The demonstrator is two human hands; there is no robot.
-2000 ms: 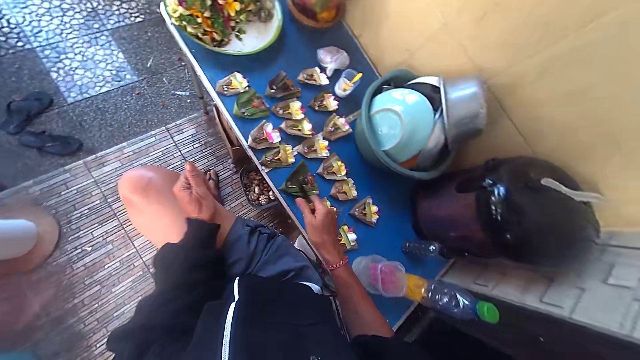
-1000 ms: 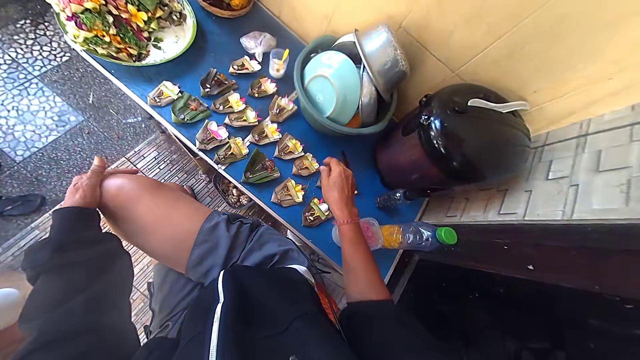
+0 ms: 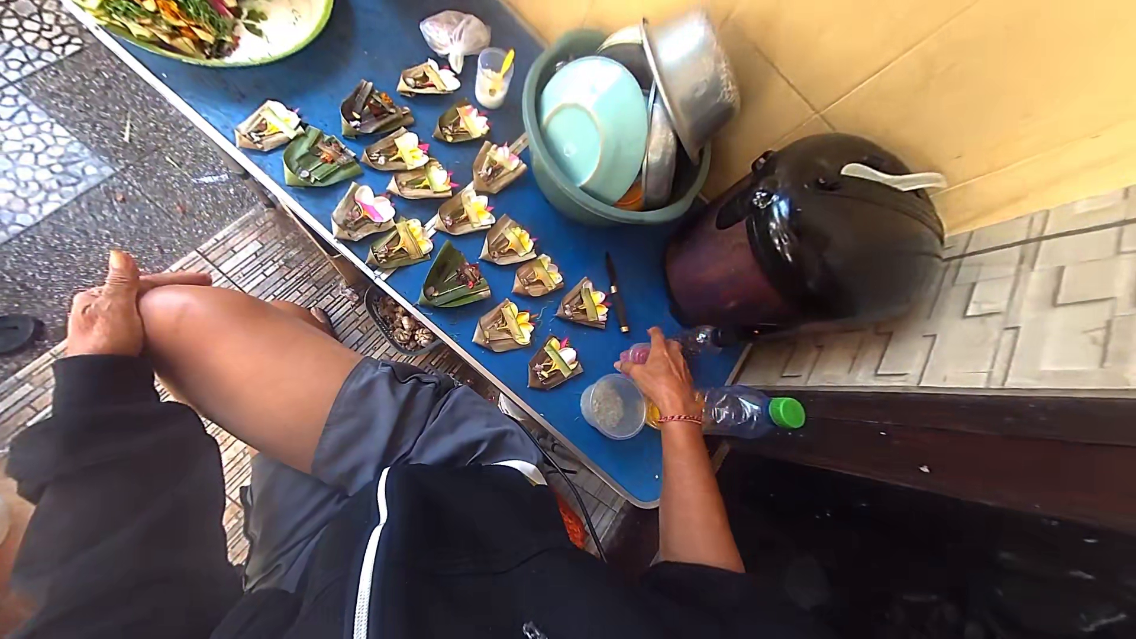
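Note:
My left hand (image 3: 106, 311) rests on my bare knee and holds nothing. At the near right part of the blue table (image 3: 612, 461), my right hand (image 3: 666, 377) has its fingers around a small pink container (image 3: 635, 353), partly hidden by them. Beside it stands a round clear plastic tub (image 3: 614, 406) with pale contents. A clear bottle with a green cap (image 3: 786, 413) lies under and beside my wrist. A slim dark knife or pen-like tool (image 3: 617, 293) lies by the folded-leaf offerings. Several of these hold flowers, such as this one (image 3: 555, 362); a greener leaf one (image 3: 454, 277) shows no bright flower.
A green-rimmed tray of petals (image 3: 306, 31) stands at the far left. Behind the offerings are a knotted plastic bag (image 3: 454, 35), a small cup with a yellow spoon (image 3: 493, 78) and a tub of bowls (image 3: 581, 200). A large black lidded pot (image 3: 834, 240) stands by the wall.
My right hand has left the offerings and moved to the containers. The slim dark tool, by my fingers a second ago, now lies loose. The pink container has shifted away from beside the clear tub.

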